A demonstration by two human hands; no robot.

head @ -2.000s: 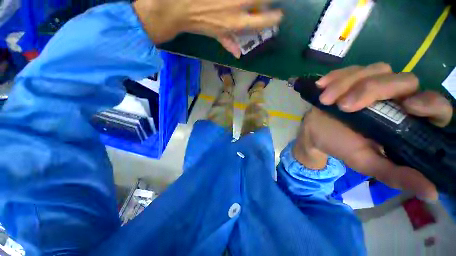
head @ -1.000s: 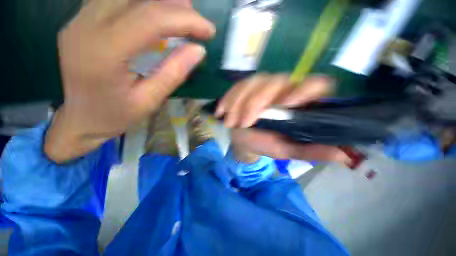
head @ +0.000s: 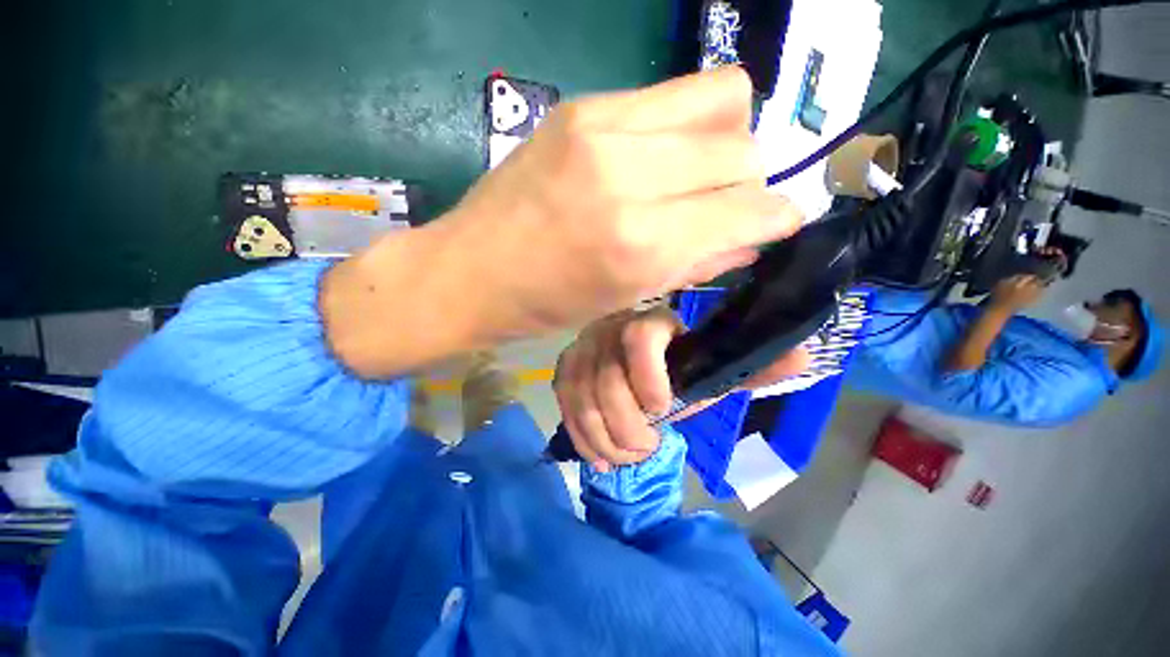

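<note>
My right hand [head: 616, 385] grips the black electric screwdriver [head: 770, 302], its thin end pointing down-left over my lap. My left hand [head: 616, 193] is above it, fingers bent, fingertips beside the screwdriver's rear end and a black cord; whether it holds anything is hidden. An open-back phone assembly [head: 347, 218] with an orange strip and a pale gold triangular plate lies near the mat's front edge. A second phone assembly [head: 516, 109] with a white triangular plate lies farther right, partly behind my left hand.
The green mat [head: 295, 77] carries a black box of shiny bits [head: 721, 32], a white sheet [head: 834, 64] and a brown roll [head: 862, 164]. Black cords run to the upper right. A blue crate [head: 802, 430] is below the bench. A masked person in blue [head: 1026, 353] is at the right.
The view has swung right, showing the black box and the person. My left hand has moved from the left across to the screwdriver's rear. The screwdriver stays in my right hand.
</note>
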